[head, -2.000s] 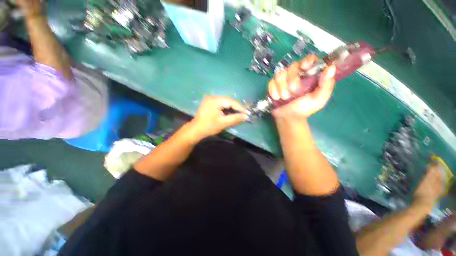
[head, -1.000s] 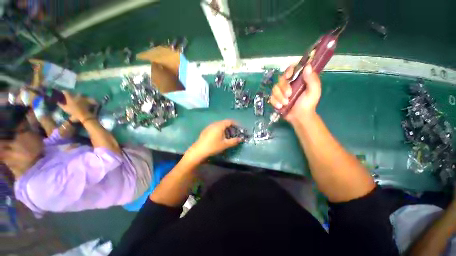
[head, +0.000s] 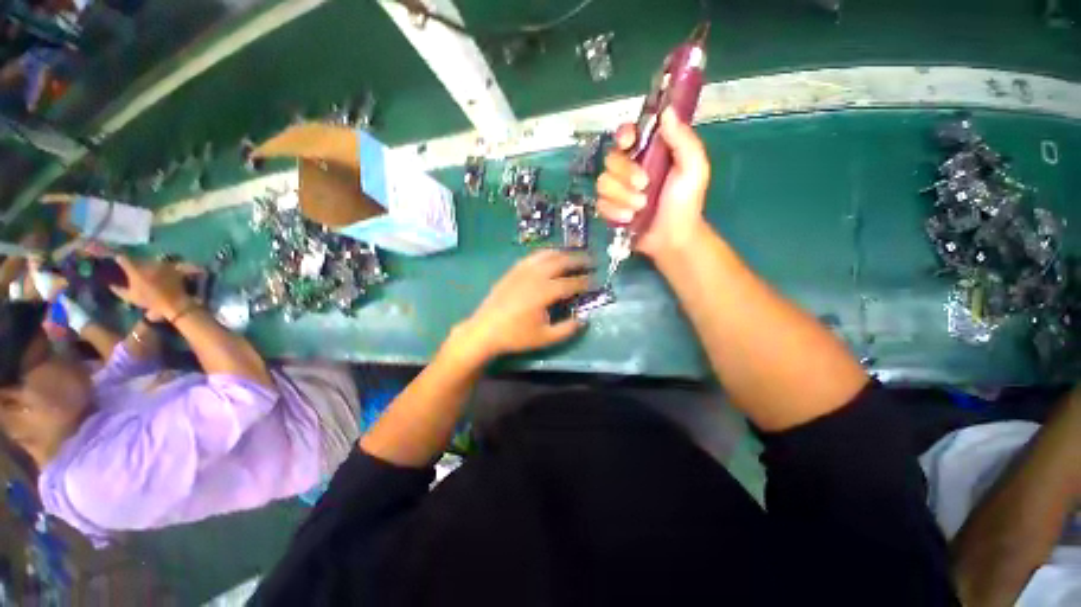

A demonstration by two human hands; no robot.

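My right hand (head: 654, 190) holds the dark red electric screwdriver (head: 666, 125), its narrow end pointing down. The silver bit (head: 618, 251) is just above a small circuit-board assembly (head: 590, 305) on the green bench; whether they touch I cannot tell. My left hand (head: 533, 302) is at the left of this assembly, with its fingers curled around it. Part of the assembly is hidden by the fingers. Several loose assemblies (head: 536, 218) lie on the bench beyond my left hand.
An open carton (head: 409, 208) stands at the left beside a pile of assemblies (head: 311, 263). Another pile (head: 990, 225) lies at the right. A pale rail (head: 818, 93) edges the bench. A person in a lilac shirt (head: 196, 457) sits at the left; another person's arm (head: 1022, 522) shows at the lower right.
The view has swung, so the carton and left neighbour show more fully. The screwdriver is more upright. The left fingers, pinched at the bit two seconds ago, are now spread around an assembly on the bench.
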